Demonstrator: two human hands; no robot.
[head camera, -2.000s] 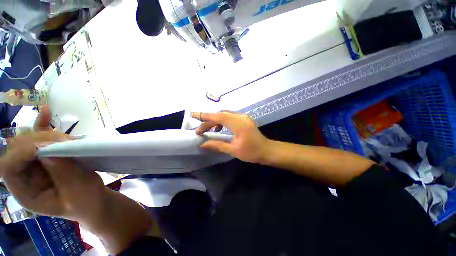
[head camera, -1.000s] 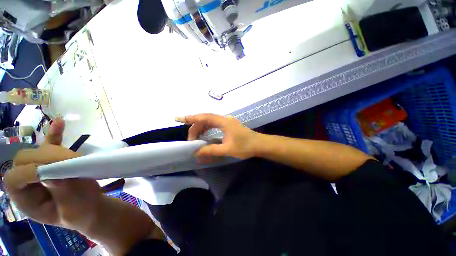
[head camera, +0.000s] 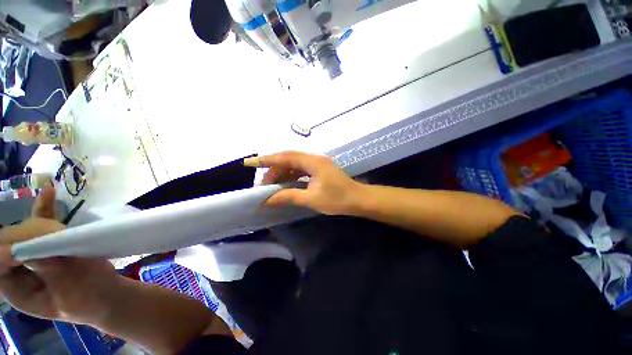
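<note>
A pale grey-white panel (head camera: 159, 225) is stretched between my two hands in front of my body, its folded long edge towards the table. A black fabric part (head camera: 201, 184) shows just beyond it. My left hand (head camera: 52, 267) is at the far left, cut off by the frame's edge, and pinches the panel's left end. My right hand (head camera: 305, 184) grips the panel's right end between thumb and fingers, with the index finger stretched over the black fabric. The undersides of the panel are hidden.
The white sewing machine head (head camera: 298, 28) stands above the white table (head camera: 215, 104). A black rectangle (head camera: 551, 36) and a yellow-blue tool (head camera: 500, 50) lie right of it. A bottle (head camera: 38, 132) is at the left. A blue basket (head camera: 596, 132) with scraps is below right.
My left hand has moved left and a little down with the panel's end. More black fabric shows beyond the panel than one second ago. My right hand has moved only slightly.
</note>
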